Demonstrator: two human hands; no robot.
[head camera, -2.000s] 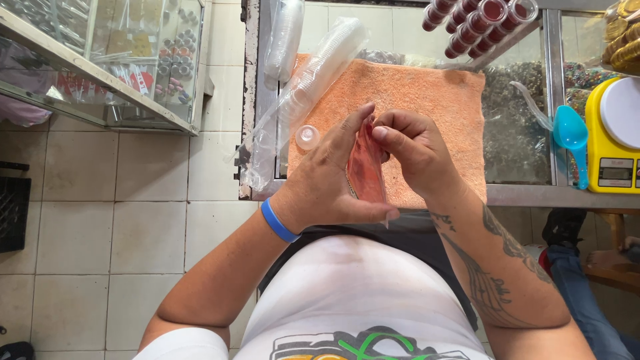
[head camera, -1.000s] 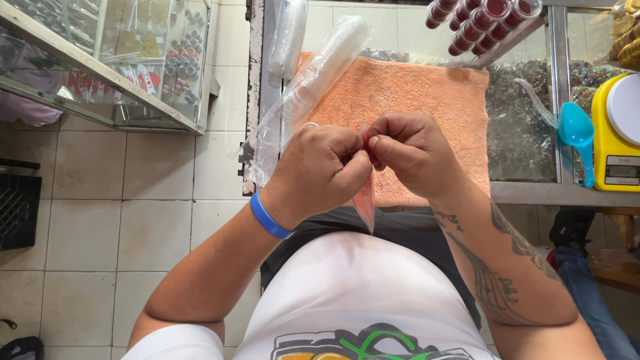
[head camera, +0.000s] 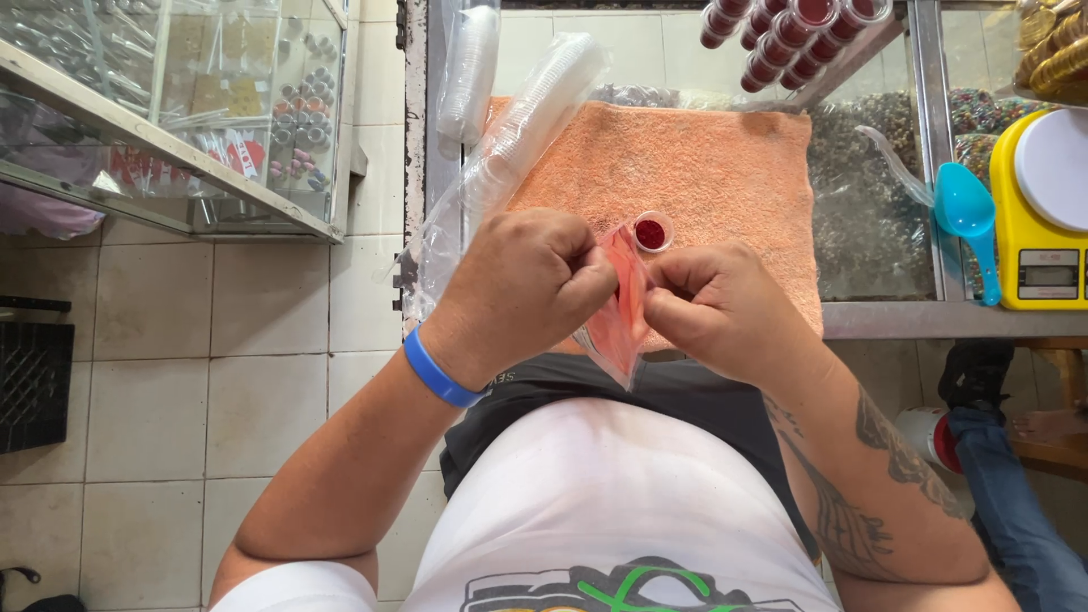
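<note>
A clear plastic bag with pinkish-red colouring hangs between both hands above the front edge of an orange towel. My left hand, above a blue wristband, pinches the bag's left side. My right hand grips its right side with thumb and curled forefinger. Just beyond the bag, a small clear plastic cup holding dark red material rests on the towel. How much the bag holds cannot be told.
Sleeves of clear cups lie at the towel's left. Stacked red-filled cups stand at the back. A blue scoop and yellow scale sit right. A glass case stands left; a person's jeans-clad leg shows lower right.
The hands have moved apart from their close pinch, and the bag is spread between them. The small cup, covered by the hands a second ago except for its rim, now shows red material inside.
</note>
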